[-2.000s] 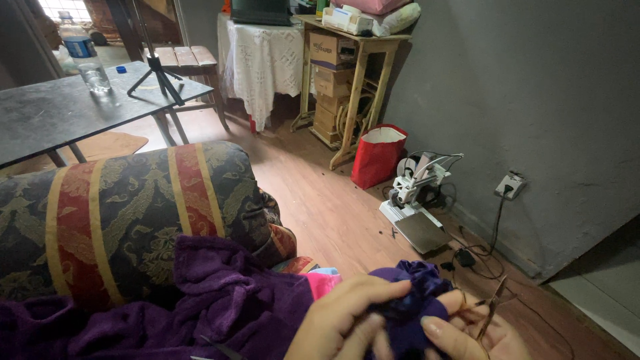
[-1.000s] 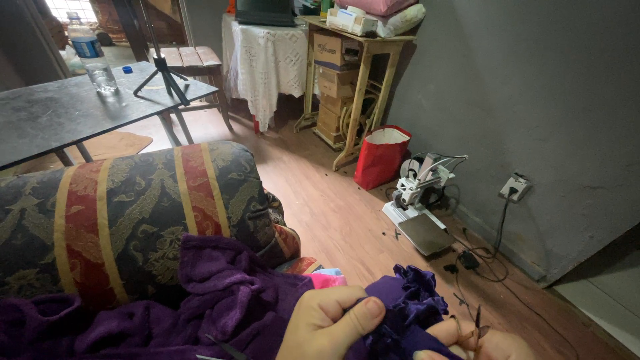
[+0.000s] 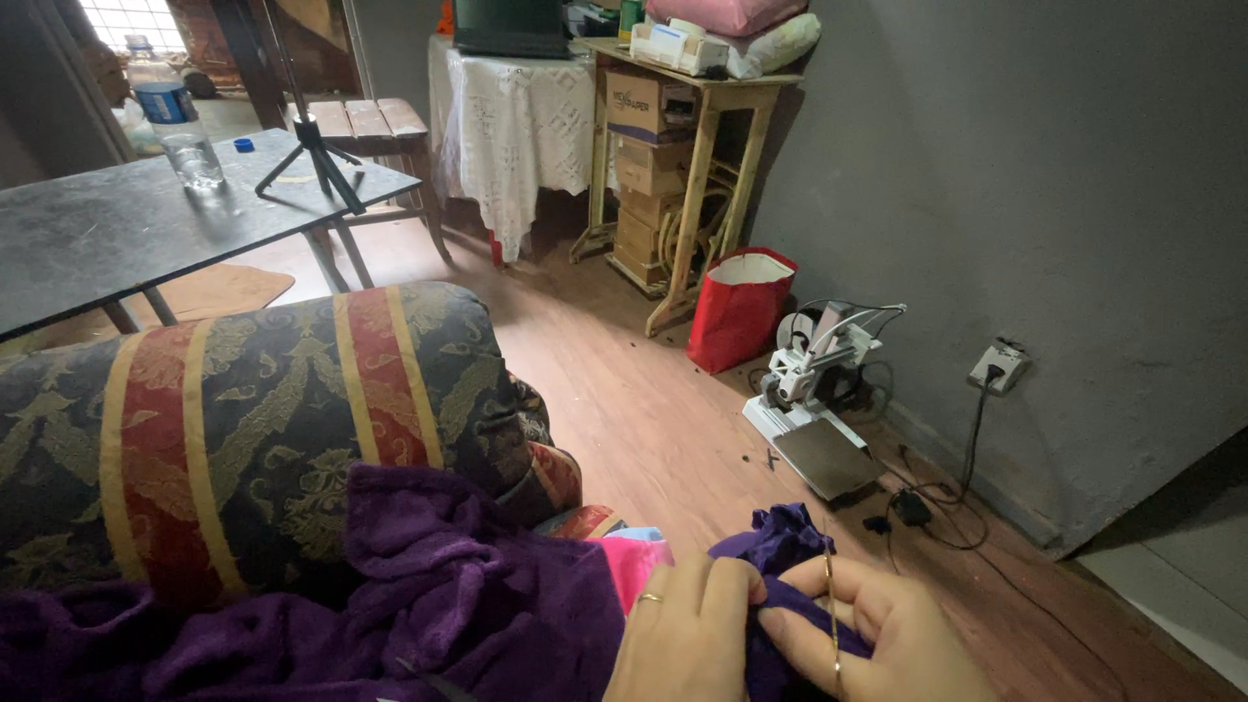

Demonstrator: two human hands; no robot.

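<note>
My left hand (image 3: 682, 624), with a gold ring on one finger, grips a gathered purple-blue fabric piece (image 3: 780, 541) at bottom centre right. Close against it, my right hand (image 3: 868, 624) pinches the same fabric between thumb and fingertips. A thin gold-coloured metal item (image 3: 833, 624) runs across the right fingers; whether it is a tool or a bracelet, I cannot tell. Left of my hands, purple fleecy cloth (image 3: 468, 585) lies in folds beside a patterned sofa arm (image 3: 273, 419). A bit of pink cloth (image 3: 634, 565) shows by my left hand.
A small white 3D printer (image 3: 809, 390) stands on the floor near a red bag (image 3: 743, 312) and a wall socket (image 3: 998, 367) with trailing cables. At left, a dark table (image 3: 107, 219) bears a plastic bottle (image 3: 180, 127) and a small tripod (image 3: 317, 156). Boxes (image 3: 648, 171) fill a wooden stand.
My hands have come closer together on the purple-blue fabric than one second ago. The right fingers now pinch it beside the left fingertips.
</note>
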